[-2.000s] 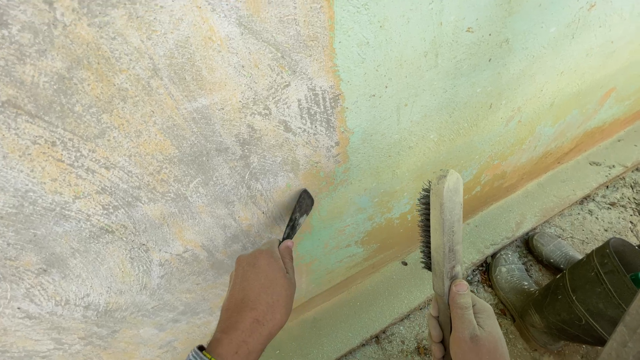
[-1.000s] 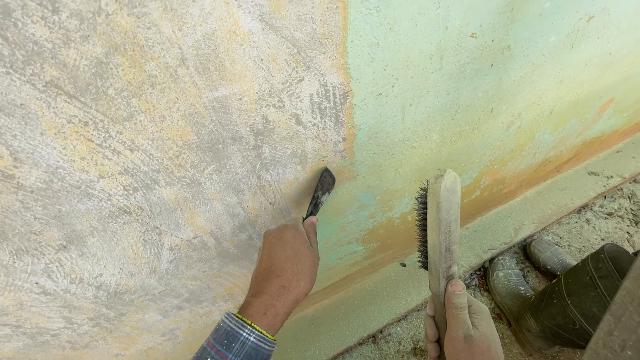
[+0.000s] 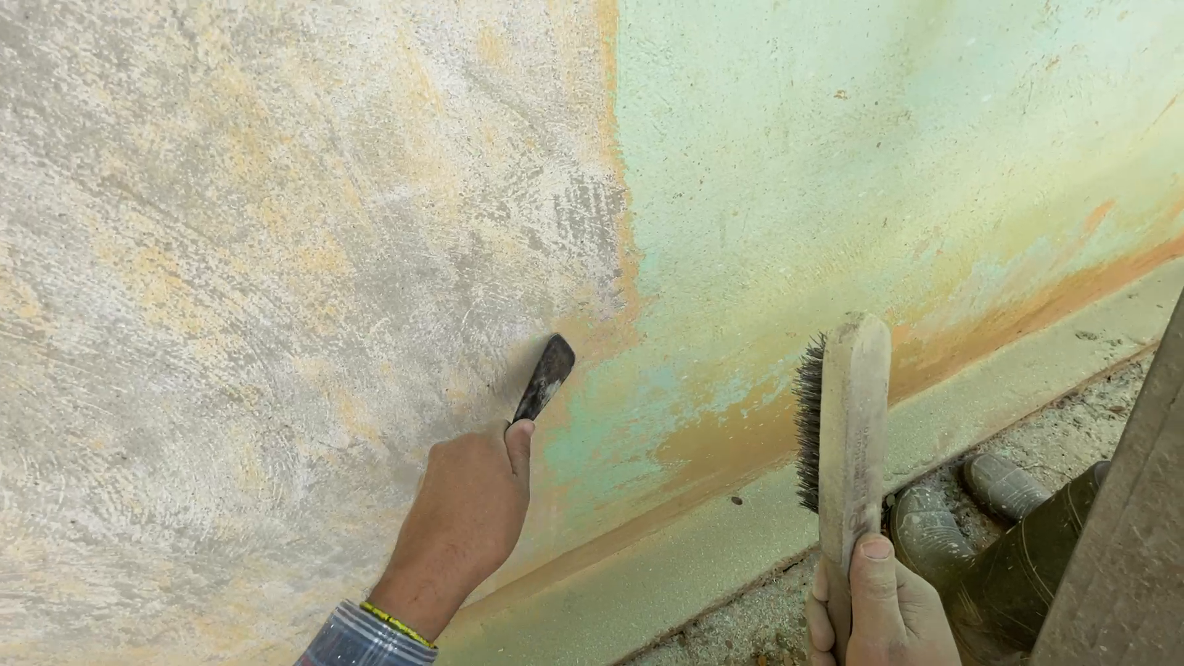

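Note:
My left hand grips a small dark-bladed scraper, whose blade lies at the wall close to the lower corner of an orange-edged boundary. To its left spreads rough grey and white wall surface with yellowish patches; to its right is pale green paint, worn to turquoise and ochre lower down. On the right, my right hand holds a wire brush upright by its dusty wooden handle. Its dark bristles face left, and the brush appears to be held apart from the wall.
A greenish ledge runs along the wall's foot, with a small dark bit on it. Beyond lies debris-strewn ground. Dusty rubber boots stand at the lower right, partly behind a grey-brown slanting surface at the frame's edge.
My left hand and the scraper went up and right, then back left and slightly down. My right hand keeps hold of the wire brush.

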